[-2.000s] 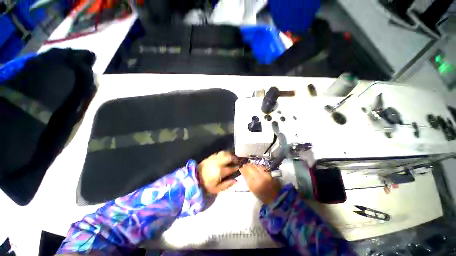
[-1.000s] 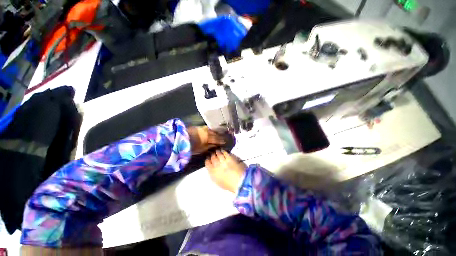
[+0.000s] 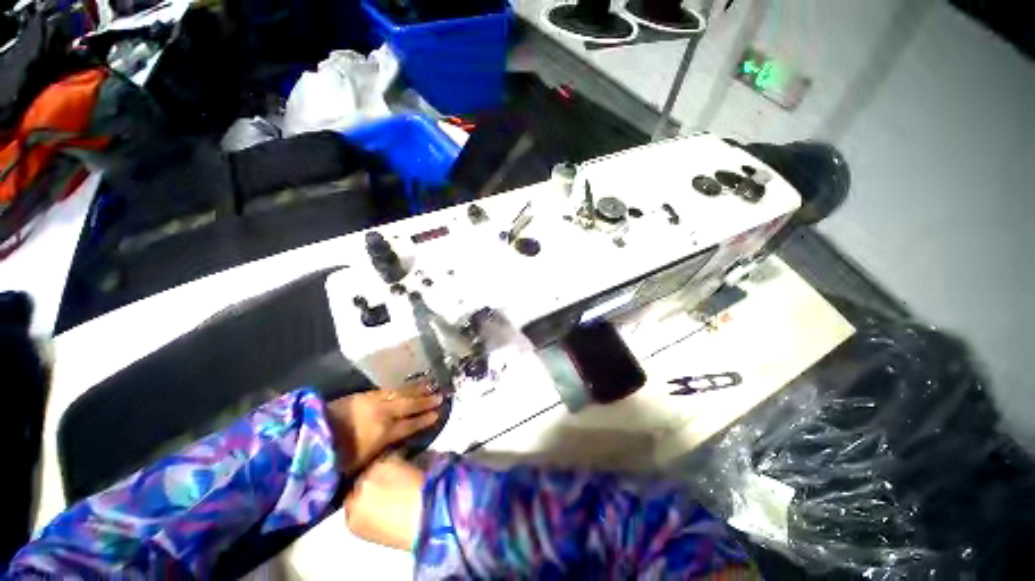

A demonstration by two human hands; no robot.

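The black back panel (image 3: 216,369) lies flat on the white table, left of the sewing machine (image 3: 568,244), its right end at the machine head. My left hand (image 3: 386,422) lies flat on the panel's right corner, fingertips beside the presser foot (image 3: 471,369). My right hand (image 3: 384,499) is just below it, nearer me, at the panel's near edge; its fingers are largely hidden, so whether it grips the edge is unclear. Both sleeves cover the near part of the panel.
A smartphone (image 3: 604,361) lies by the machine arm, with thread snips (image 3: 705,384) to its right. A clear plastic bag with black contents (image 3: 840,477) is at the lower right. Dark material (image 3: 17,397) is at the left edge. Blue bins (image 3: 448,70) and black panels (image 3: 297,182) are behind the table.
The view has swung to the right. The panel's end has turned at the machine head. My left hand has flattened on the panel, and my right hand has moved in close below it.
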